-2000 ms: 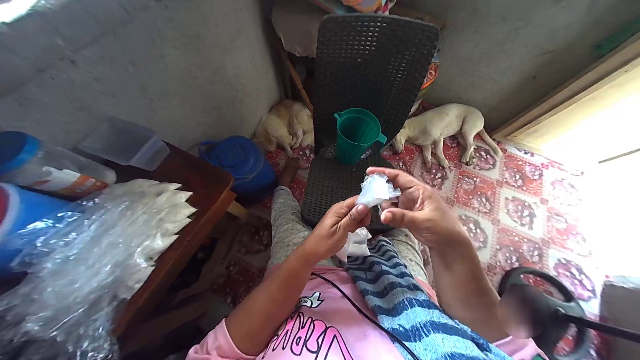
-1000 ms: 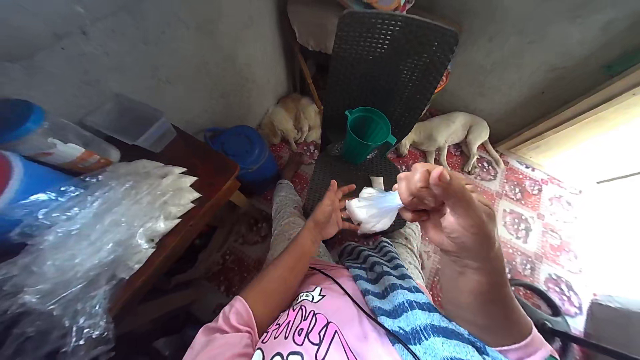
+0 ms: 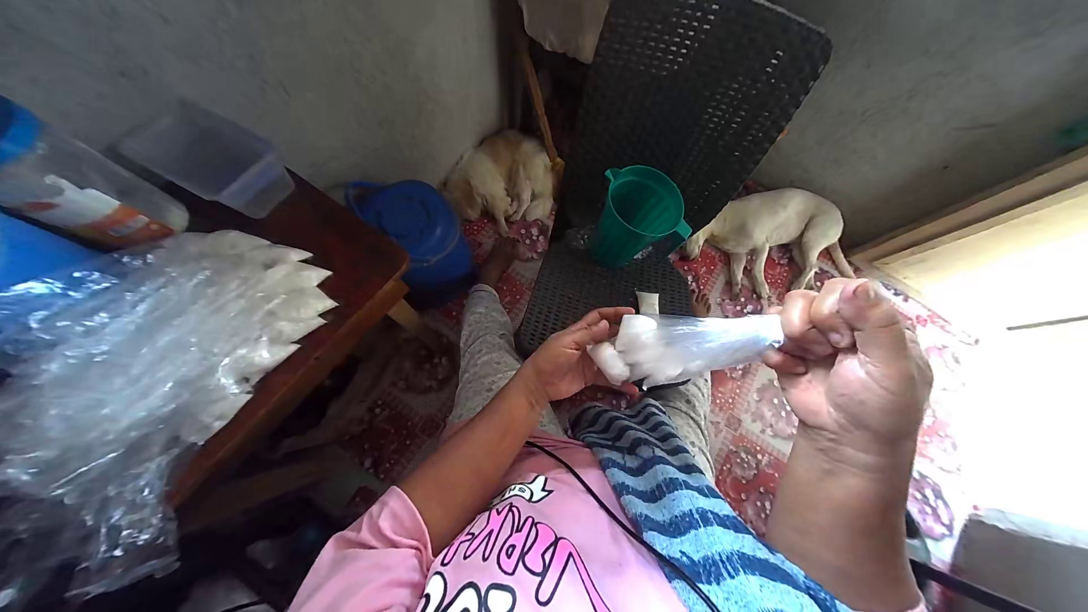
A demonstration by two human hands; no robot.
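Note:
A clear plastic bag [image 3: 697, 344] with white contents is stretched sideways above my lap. My right hand [image 3: 850, 348] is closed in a fist around its narrow gathered end. At the fuller end, my left hand [image 3: 578, 353] touches the bag with curled fingers; whether it grips is hidden behind the white contents. A small white piece [image 3: 648, 303] lies on the seat of the dark woven plastic chair [image 3: 578, 293], just beyond the bag. Farther back on that seat stands a green plastic pitcher [image 3: 639, 212]. A blue striped cloth [image 3: 680, 501] lies across my lap.
Left, a wooden table [image 3: 340, 246] holds many filled clear plastic bags [image 3: 170, 340], a clear container [image 3: 208, 157] and a plastic jar [image 3: 85, 204]. A blue lidded bucket [image 3: 416, 234] stands beside it. Two dogs, one left [image 3: 506, 174] and one right [image 3: 773, 225], lie on the floor.
My right hand has closed into a fist around the bag's end and moved to the right. The bag, earlier bunched between both hands, is now stretched out.

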